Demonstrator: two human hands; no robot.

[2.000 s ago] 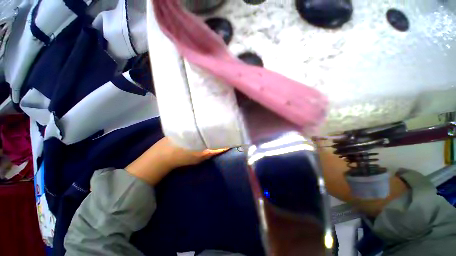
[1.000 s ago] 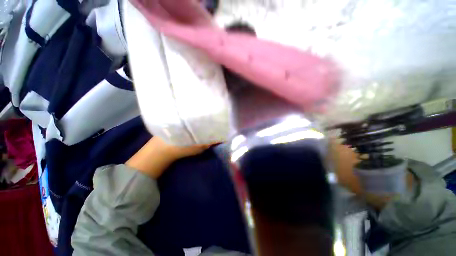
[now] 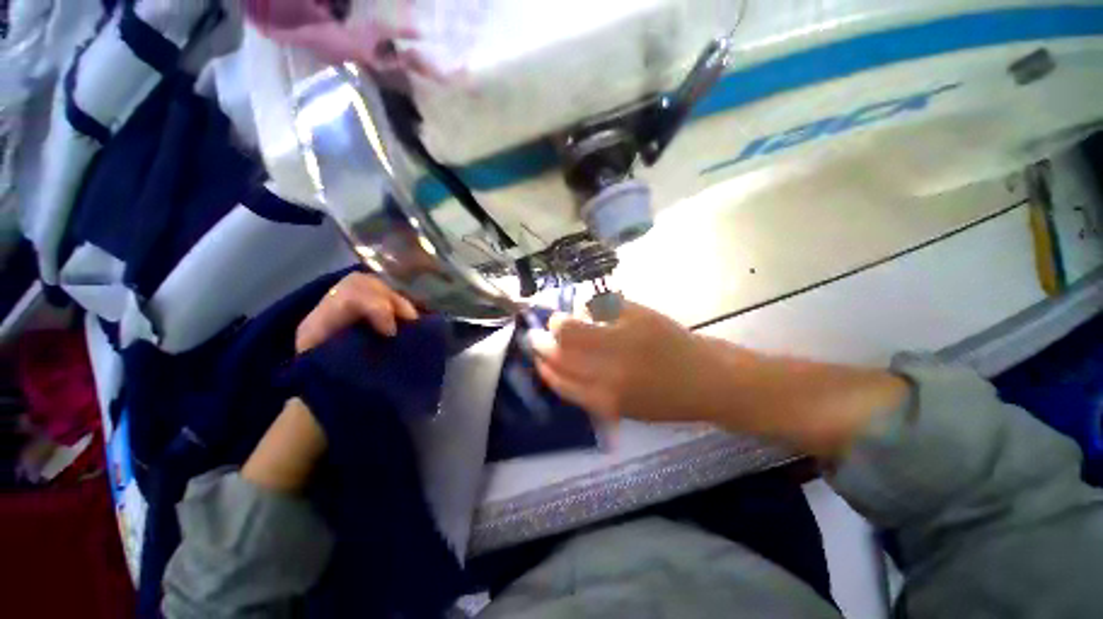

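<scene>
My left hand (image 3: 351,312) is left of the needle area, fingers curled on a navy panel (image 3: 375,387) that drapes over my left wrist. My right hand (image 3: 623,363) pinches the cloth edge just in front of the presser foot area; its fingertips are blurred. A white panel (image 3: 457,423) hangs between the hands, with a small navy piece (image 3: 526,405) beside it under my right hand. The chrome loop (image 3: 381,200) curves down beside the needle of the white sewing machine (image 3: 835,121). The needle itself is hard to make out.
A garment bundle (image 3: 157,181) of navy and white cloth lies left of the machine. A pink cloth strip (image 3: 327,30) is on the machine head. A yellow-orange tool (image 3: 1043,246) lies at right. The table's grey ribbed edge (image 3: 629,472) runs in front. Red cloth (image 3: 55,544) is at far left.
The view has shifted, showing the machine's side and needle area. My right hand now shows in front of the machine. The navy cloth is lifted over my left wrist, and a white panel has come into view.
</scene>
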